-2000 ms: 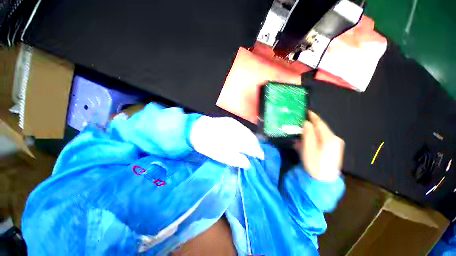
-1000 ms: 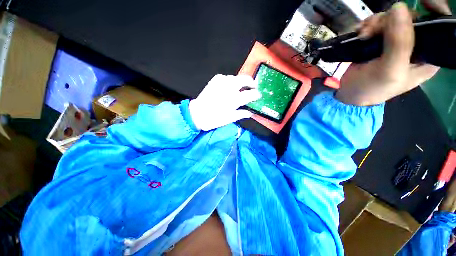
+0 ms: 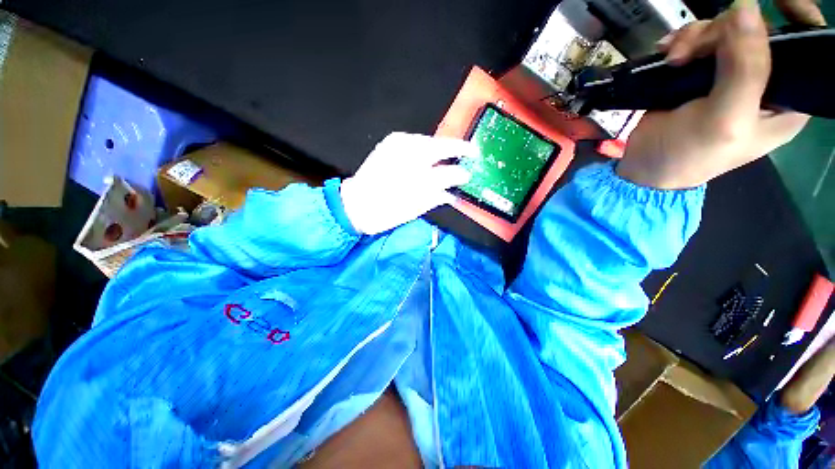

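A green circuit board (image 3: 510,161) in a thin black housing (image 3: 547,176) lies on a red-orange foam pad (image 3: 472,87). My left hand (image 3: 398,180), in a white glove, grips the housing's left edge, with its fingertips on the board. My bare right hand (image 3: 710,105) is closed round a black electric screwdriver (image 3: 655,85). The screwdriver's tip is at the white-grey screw feeder (image 3: 560,50), above and right of the board. Any screw at the tip is too small to tell.
The bench has a black mat (image 3: 275,69). A yellow stick (image 3: 665,288) and dark small parts (image 3: 735,311) lie at right. A blue-violet bin (image 3: 128,137) and open cartons (image 3: 682,412) are below the bench. Another person's arm (image 3: 806,385) shows lower right; the green belt (image 3: 818,174) is at far right.
The board and housing went from my right hand onto the foam pad. My left hand moved onto them. My right hand took the screwdriver and has it at the feeder.
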